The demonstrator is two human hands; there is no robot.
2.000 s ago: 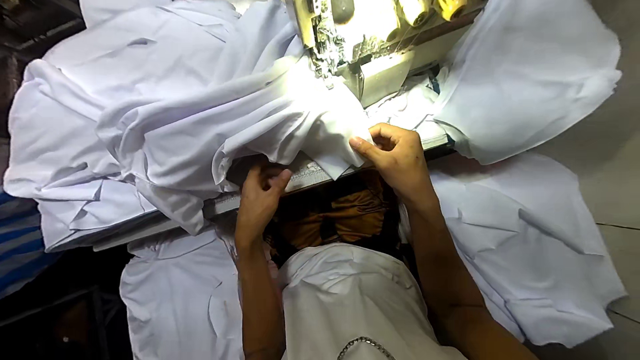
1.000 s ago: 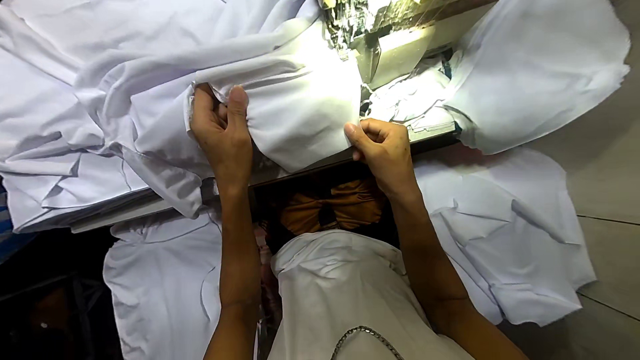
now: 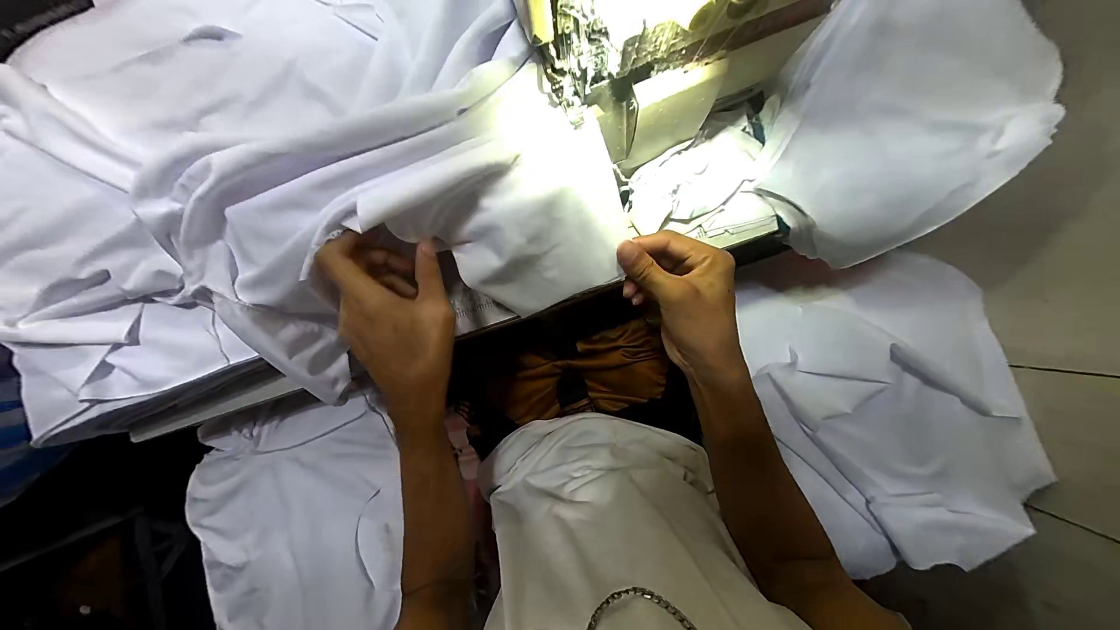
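White fabric (image 3: 560,219) lies over the worktable, its upper part under the brightly lit needle area of a sewing machine (image 3: 582,61). My right hand (image 3: 678,284) pinches the fabric's right edge between thumb and fingers, just below the machine. Farther left, my left hand (image 3: 389,302) is at the fabric's turned-up edge; its fingers are partly under the cloth, with the thumb raised apart from them. Whether the left fingers grip the cloth cannot be told. Glare hides the needle and the presser foot.
A large heap of white cloth (image 3: 175,175) covers the table's left side. White scraps (image 3: 700,179) lie right of the machine's needle area. More white pieces hang at the right (image 3: 910,131), lower right (image 3: 884,402) and lower left (image 3: 297,516). The table edge (image 3: 525,319) runs before me.
Since one second ago, my left hand has lowered and its thumb and fingers have spread. The fabric between my hands, laid flatter then, now bulges upward. My right hand stays at the right edge.
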